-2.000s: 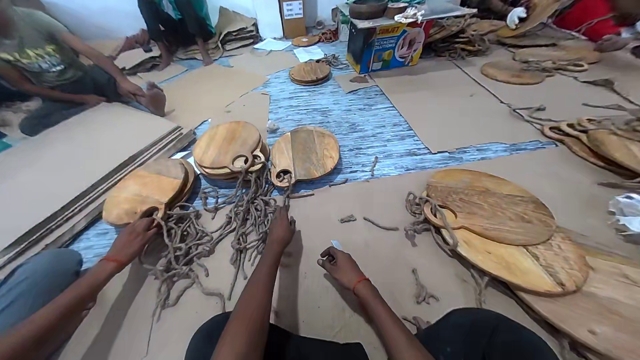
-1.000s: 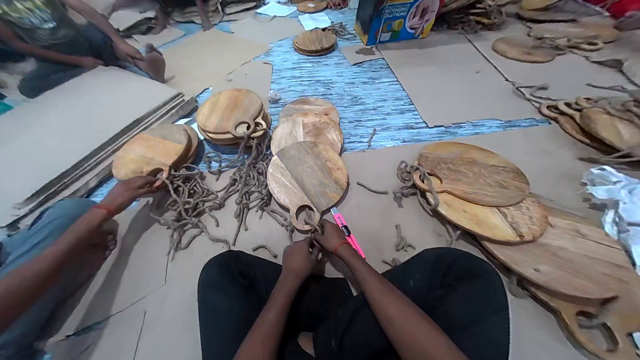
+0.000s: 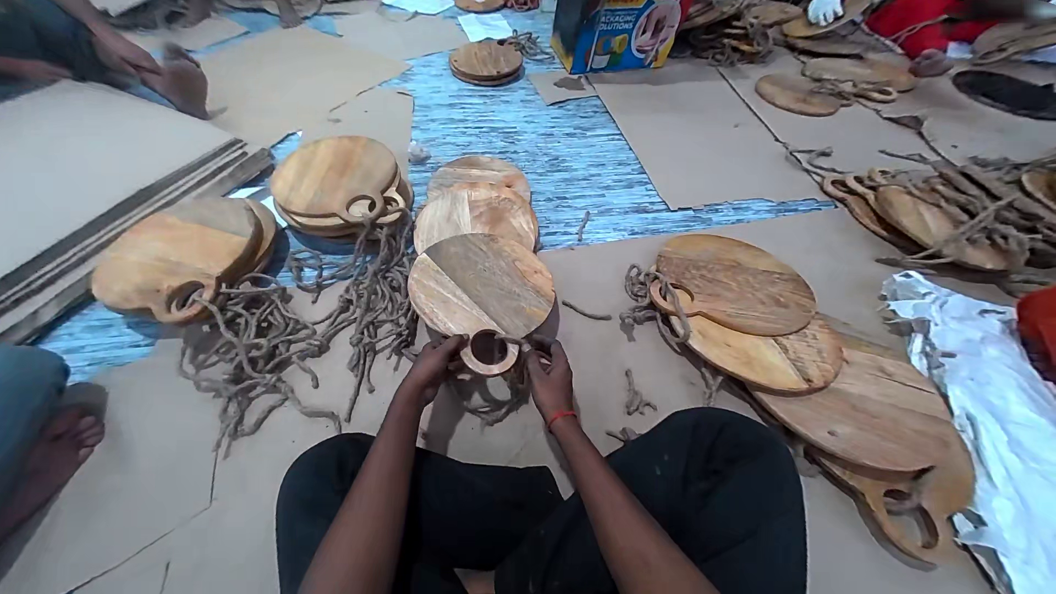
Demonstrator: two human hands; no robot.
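Observation:
Right in front of me lies a round wooden board [image 3: 487,285] with a ring handle that points toward me. My left hand [image 3: 437,367] grips the left side of the ring. On the ring's right side, my right hand [image 3: 546,371] pinches a piece of jute rope at the handle. Below the ring hangs a loop of rope [image 3: 491,400], partly in shadow. Two more round boards [image 3: 478,214] lie overlapping just beyond. To the left are stacked round boards [image 3: 334,181] with a tangle of rope pieces [image 3: 264,346] at their handles.
Another stack of boards [image 3: 173,256] is at the left, beside layered cardboard sheets [image 3: 107,157]. Overlapping boards [image 3: 734,285] with rope lie by my right knee, near crumpled white wrapping [image 3: 965,396]. A printed box [image 3: 615,37] stands farther back. Other people sit at the upper left and upper right.
The pink tool seen by my right hand one second ago is no longer in view. My hands have parted to either side of the ring. The neighbouring person's hand has left the left stack.

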